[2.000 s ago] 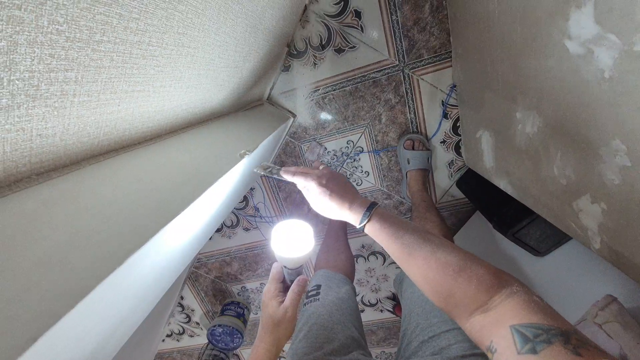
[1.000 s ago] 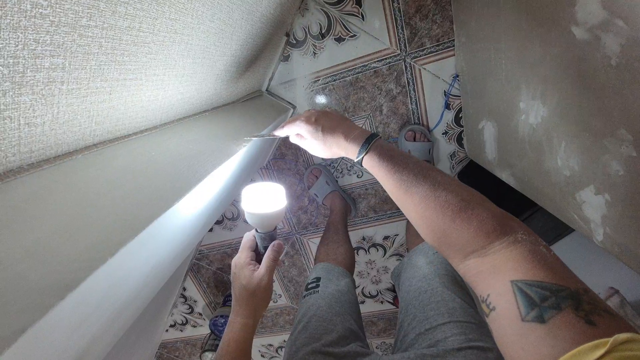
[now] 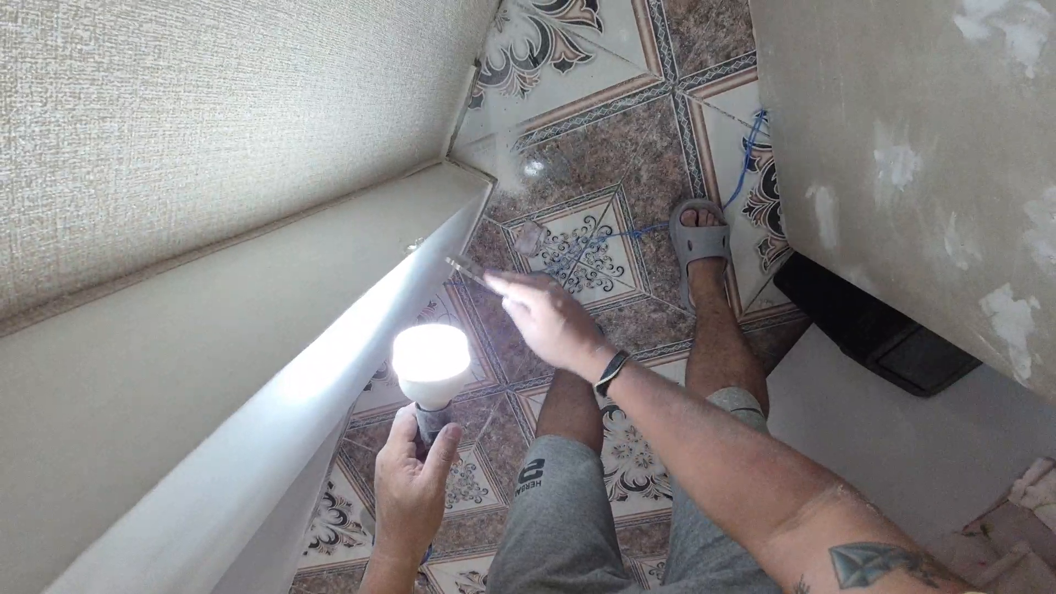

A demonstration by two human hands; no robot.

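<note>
My left hand (image 3: 415,478) is closed round the dark socket (image 3: 432,422) of a lit light bulb (image 3: 431,363), held upright beside a smooth white rounded surface (image 3: 272,412). Farther forward, my right hand (image 3: 549,318) grips a thin flat tool (image 3: 467,269), perhaps a putty knife or scraper; its exact kind cannot be told. The tool's tip lies close to the right side of the white surface, apart from it as far as I can see. A small pale lump (image 3: 415,245) shows at that surface's edge.
A textured wall covering (image 3: 214,124) rises at the left above a plain band. Patterned floor tiles (image 3: 594,157) lie below, with a blue cord (image 3: 747,157) by my sandalled foot (image 3: 700,239). At the right stand a patched panel (image 3: 916,165) and a black object (image 3: 874,322).
My right hand with the tool was at the white edge a second ago and is now drawn back from it. The bulb stays lit in my left hand. One foot has shifted.
</note>
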